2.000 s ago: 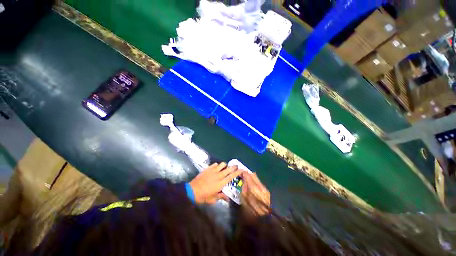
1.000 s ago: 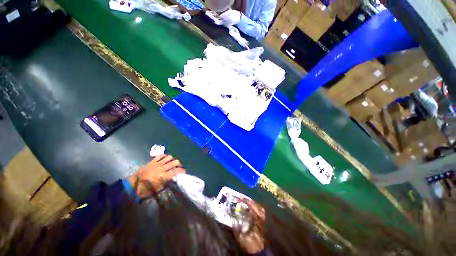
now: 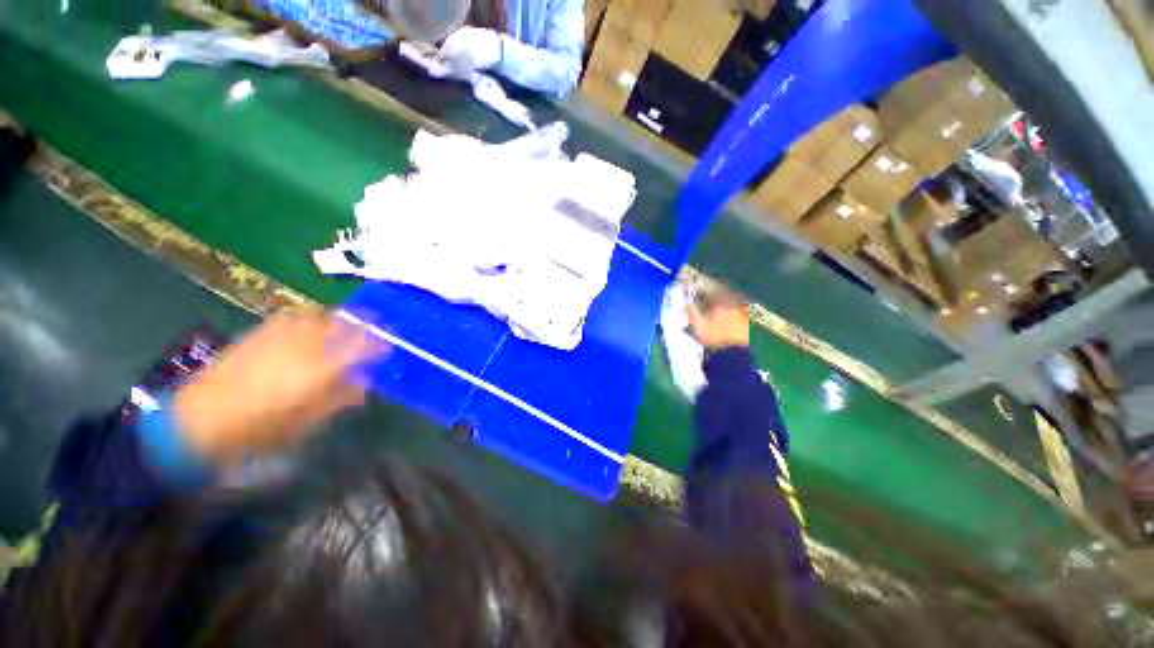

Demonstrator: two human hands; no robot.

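A white heap of units and bagged cords (image 3: 481, 234) lies on the blue corrugated sheet (image 3: 544, 424). My left hand (image 3: 272, 386), blurred, is over the bench with its fingertips at the sheet's near left edge. It shows no object in it and wears a blue wristband (image 3: 171, 449). My right hand (image 3: 719, 319) is over the green conveyor at the far end of a white bagged cord (image 3: 683, 348), right of the sheet. It touches or overlaps the cord; its grip is unclear. My right sleeve covers the belt below.
A phone (image 3: 165, 377) lies partly hidden behind my left hand. Another white bagged unit (image 3: 215, 53) is on the belt (image 3: 190, 139) at upper left. A person's blue sleeve (image 3: 538, 51) shows across the belt. Cartons (image 3: 810, 184) stand behind the upright blue sheet (image 3: 759, 120). Hair covers the bottom.
My right hand has moved from the white unit on the bench to the cord on the belt. My left hand has moved to the sheet's edge. The bench unit is out of sight.
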